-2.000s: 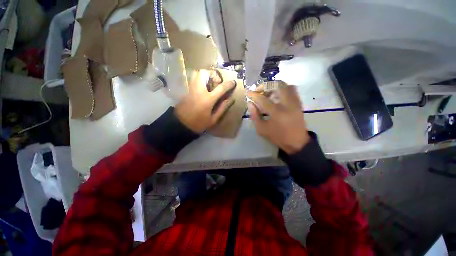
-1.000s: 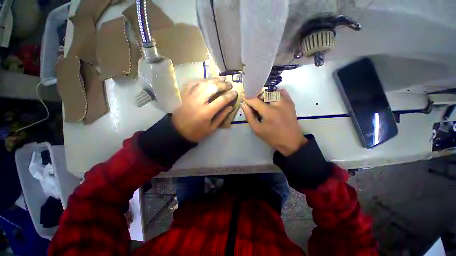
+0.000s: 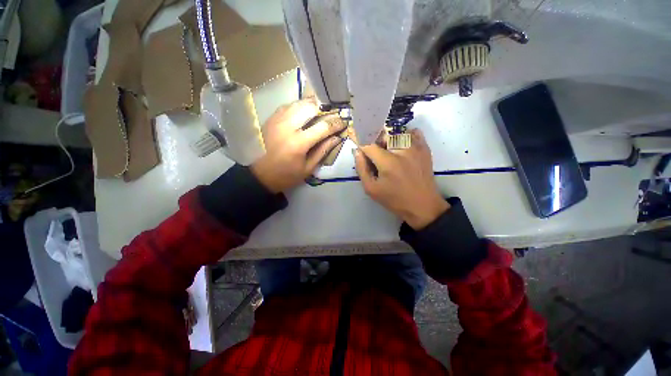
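A tan piece [image 3: 332, 153] lies at the needle area, mostly hidden under my left fingers; a small part of it shows below them. My left hand [image 3: 293, 143] holds it flat from the left. My right hand [image 3: 401, 172] is just right of the needle, thumb and index finger together near the piece's right edge; whether they pinch it is hard to tell. The white-grey sewing machine head [image 3: 371, 66] hides the needle tip. A ribbed brass-coloured block [image 3: 399, 140] sits by my right fingers.
Tan pieces with pale stitched edges [image 3: 169, 73] lie at the upper left. A lamp [image 3: 232, 121] on a ribbed stem stands left of my left hand. A black smartphone [image 3: 541, 150] lies at the right. A ribbed knob [image 3: 464, 60] is on the head. A whitish bin [image 3: 92, 253] stands left of the table.
The tan piece has moved up and turned under the head, and less of it shows. My left hand has shifted slightly up with it. My right hand has stayed near the needle.
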